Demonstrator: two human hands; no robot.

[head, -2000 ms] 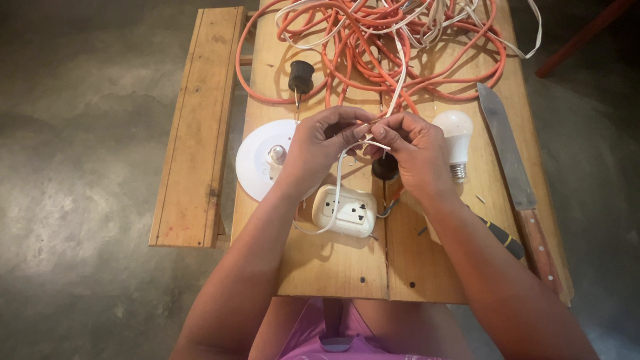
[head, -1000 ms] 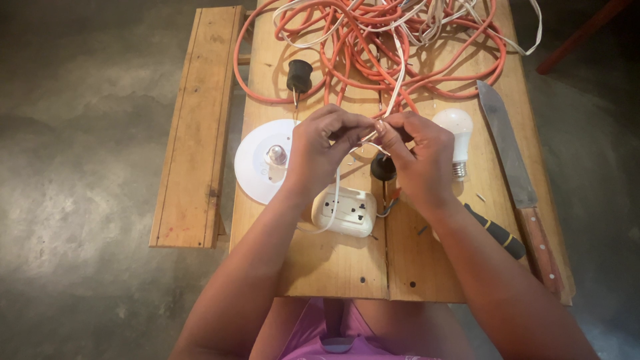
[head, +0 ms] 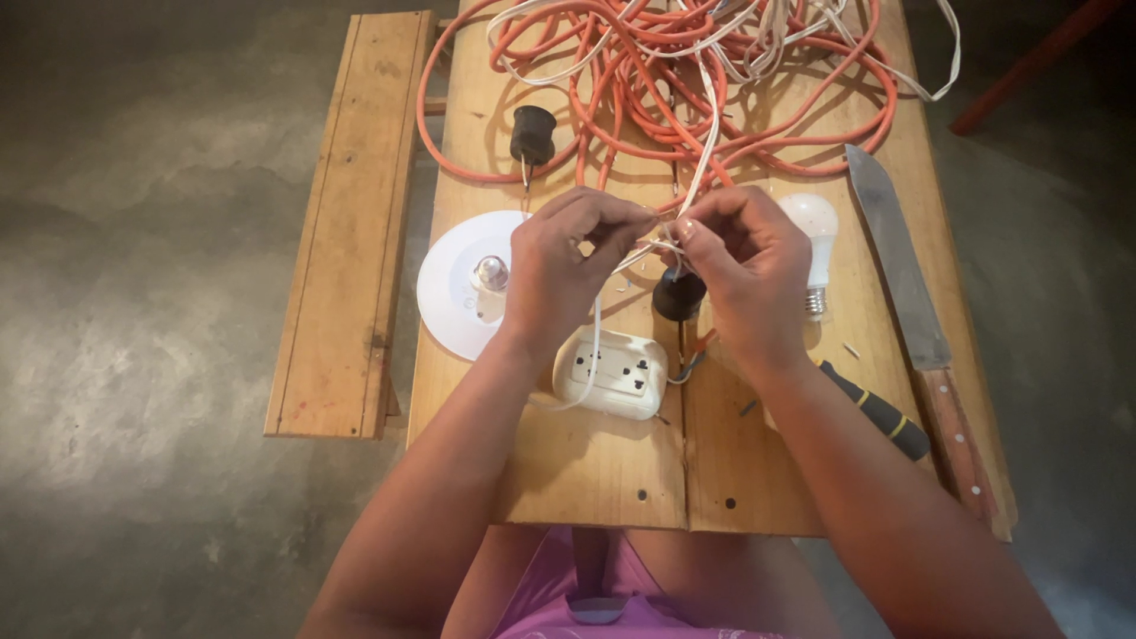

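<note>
Between the fingertips of my left hand (head: 577,257) and my right hand (head: 745,266), thin white electrical wires (head: 706,160) are pinched close together; the exact joint is partly hidden by my fingers. A black rubber lamp socket (head: 679,295) lies just below them. The white wire loops down over a white power outlet (head: 612,374) under my hands. Left of my left hand is a white round disc (head: 457,288) with a bulb-like fitting, partly covered by the hand. A second black socket (head: 532,133) stands above it. Beside my right hand lies a white LED bulb (head: 812,235).
A tangle of orange cable (head: 648,80) covers the far part of the wooden table (head: 586,479). At the right lie a large knife (head: 905,275) with a wooden handle and a black-and-yellow tool handle (head: 874,408). A wooden bench (head: 346,222) stands at the left.
My fingertips have shifted on the wires, and my hands are slightly further apart than one second ago. The things on the table have not plainly moved.
</note>
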